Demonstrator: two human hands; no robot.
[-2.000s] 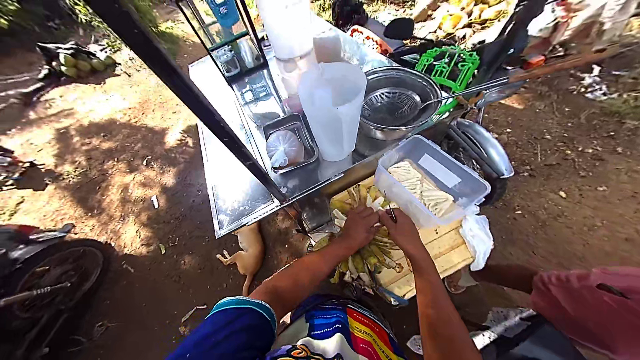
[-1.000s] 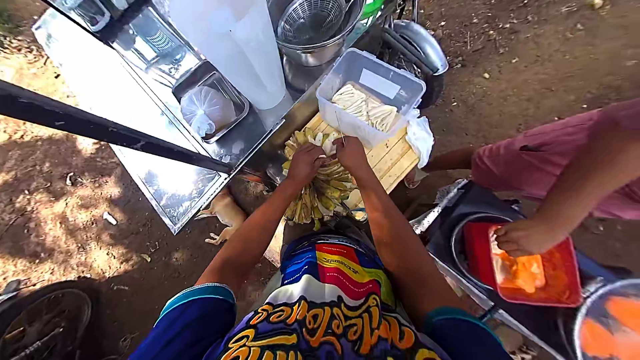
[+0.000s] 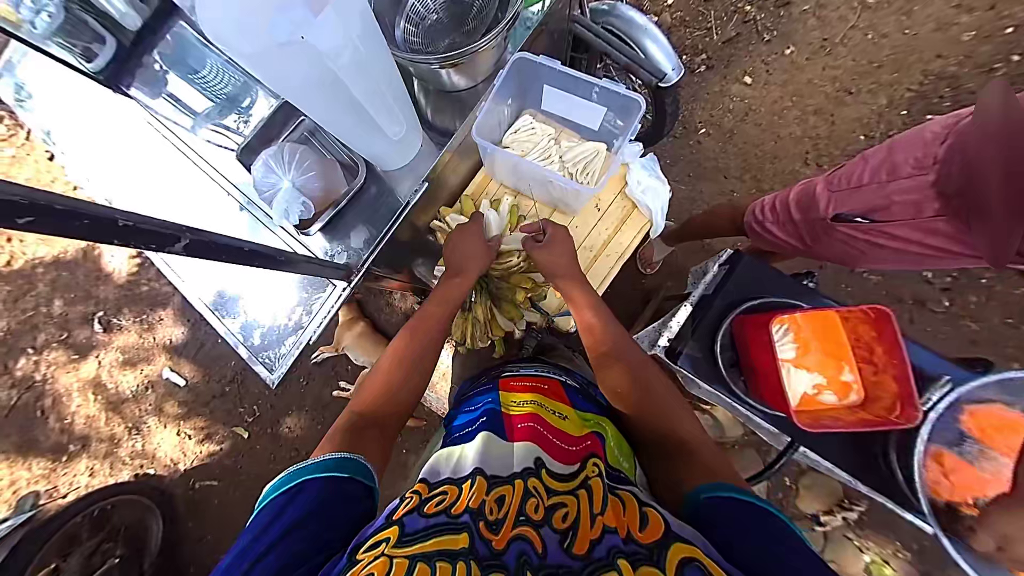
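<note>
A large bunch of bananas (image 3: pixel 500 300), with greenish-yellow skins and some pale peeled fruit, lies at the near left of a slatted wooden board (image 3: pixel 612 232). My left hand (image 3: pixel 470 246) grips a pale peeled banana (image 3: pixel 498 224) at the far side of the bunch. Just to its right, my right hand (image 3: pixel 550 244) is closed around a thin tool, whose narrow shaft or blade points up; its exact kind is unclear. Beyond my hands, a clear plastic tub (image 3: pixel 492 148) holds pale sliced bananas (image 3: pixel 552 152) in fanned pieces.
At the left stands a metal cart top (image 3: pixel 280 320) with a plastic bag (image 3: pixel 292 180) in a steel tray, a tall white container (image 3: pixel 320 80) and steel pots. A stove (image 3: pixel 696 352) bears a red tub of orange batter (image 3: pixel 888 368). Another person stands right; a dog (image 3: pixel 360 336) lies below the cart.
The other person's hand has left the red tub; a hand now shows at the lower right edge by the round pan. My hands stay at the bunch. The view has shifted.
</note>
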